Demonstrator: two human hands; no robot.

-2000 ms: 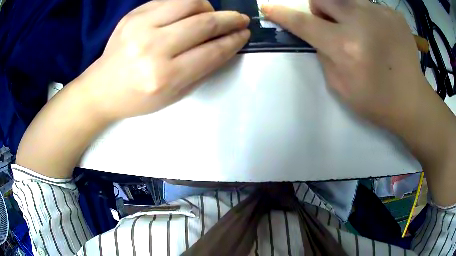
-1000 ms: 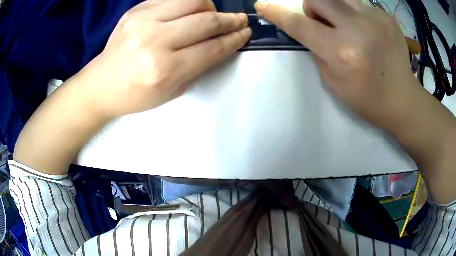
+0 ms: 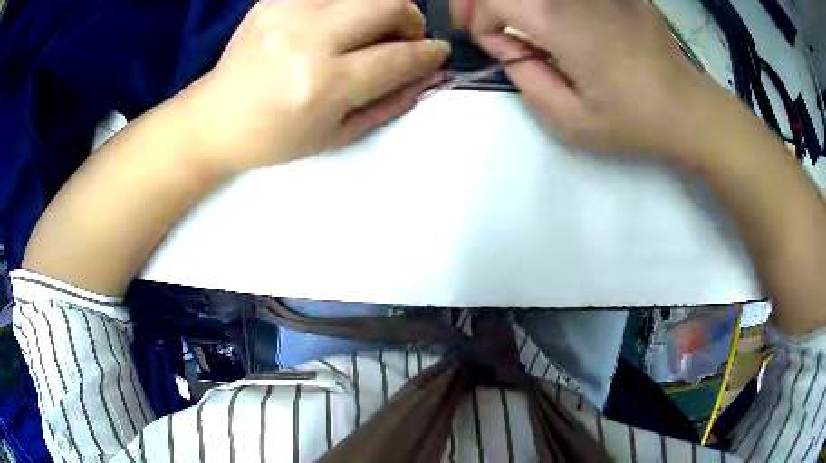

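The navy garment (image 3: 127,41) lies at the upper left and runs under my left hand. Its darker edge (image 3: 466,59) shows between my hands at the top centre. My left hand (image 3: 317,81) has its fingers closed on this dark edge, thumb below. My right hand (image 3: 598,77) holds a slim tool (image 3: 489,70), with thin silver points reaching left to my left thumb and fingertips. The tool looks like thread snips or tweezers; its rear part is hidden in my palm. The exact contact of points and cloth is blurred.
The white table (image 3: 435,208) spans the middle, with its curved front edge close to my body. Black-handled shears (image 3: 770,99) lie at the far right. A clear plastic bag (image 3: 693,344) with orange-red bits is at the lower right.
My right hand has turned and shifted slightly left, and the slim tool now shows, pointing left. My left fingers have curled more, with the thumb visible below. The view has shifted slightly.
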